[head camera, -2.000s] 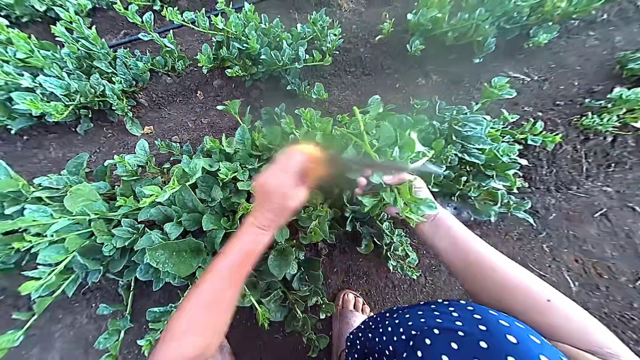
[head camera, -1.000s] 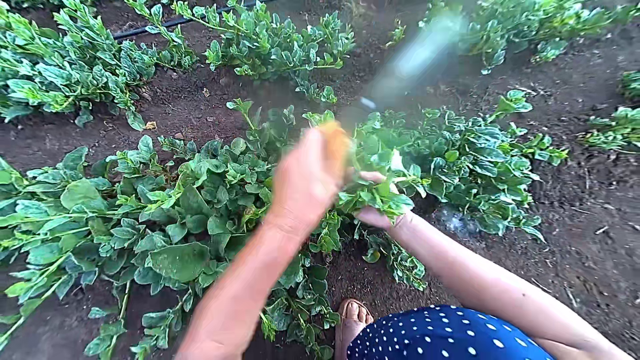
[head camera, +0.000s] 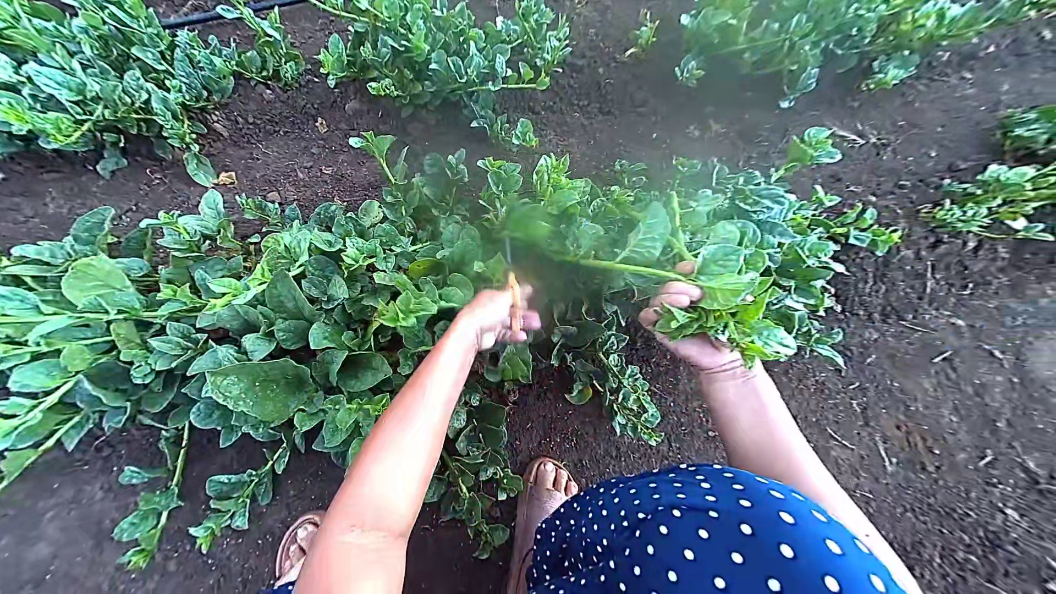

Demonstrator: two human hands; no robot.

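Observation:
My left hand (head camera: 499,318) is closed around the orange handle of a knife (head camera: 516,301), just left of the middle. Its blade points away from me and is mostly lost in blur among the leaves. Held in my right hand (head camera: 685,322), palm up with curled fingers, is a bunch of cut leafy greens (head camera: 734,309). A long green stem (head camera: 623,266) reaches from that bunch toward the knife, its far end blurred. Both hands are over the near edge of a low leafy row (head camera: 346,322).
More leafy plants (head camera: 450,54) grow in a row farther off, with a black hose (head camera: 223,15) at the upper left. Dark bare soil (head camera: 949,371) lies between the rows and at the right. My sandalled foot (head camera: 544,491) stands close to the near row.
My left hand with the knife has moved away from my right hand, toward the left. The blade, raised to the upper right one second ago, is now low among the leaves.

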